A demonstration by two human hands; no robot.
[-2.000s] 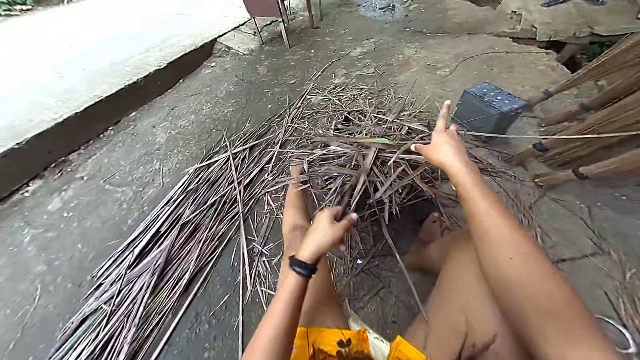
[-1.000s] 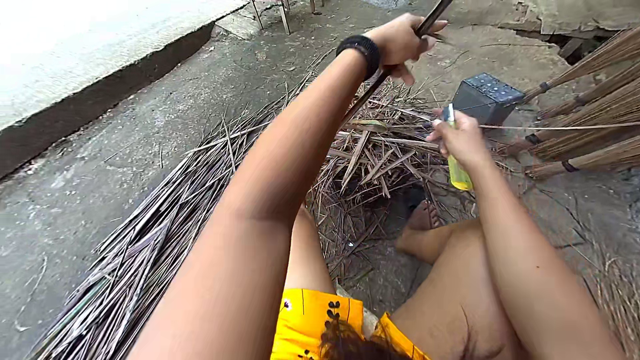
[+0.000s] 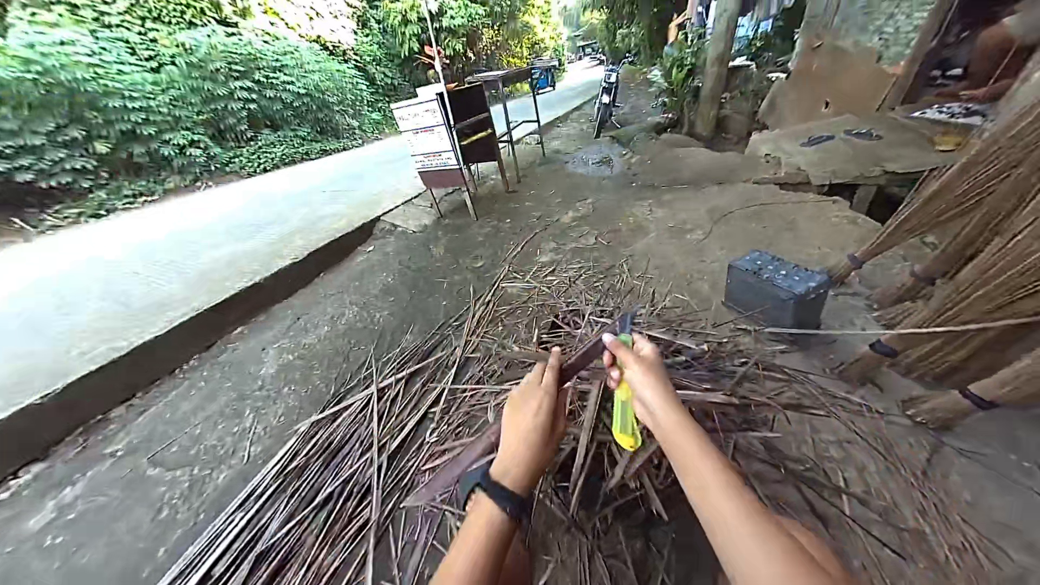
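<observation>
My right hand [image 3: 642, 378] is closed around a yellow-green utility knife [image 3: 625, 414], its blade end pointing up at the far end of a dark brown palm leaf strip [image 3: 587, 357]. The strip slants from lower left to upper right through my left hand [image 3: 532, 422], which is closed on it and wears a black band at the wrist. Both hands are over a heap of dry leaf scraps [image 3: 699, 398]. Long dry leaf strips or ribs [image 3: 325, 479] lie in a pile to the left of my left hand.
A black battery-like box [image 3: 776, 288] stands beyond the heap at right. Bound stick brooms [image 3: 967, 301] lean at the right edge, with a cord [image 3: 902, 330] stretched across near them. A raised concrete road edge [image 3: 195, 329] runs along the left; a signed wooden stand [image 3: 443, 138] is ahead.
My left hand has come down from its raised position of one second ago and is now near my right hand. The knife is now at the strip. The view has tilted up toward the road.
</observation>
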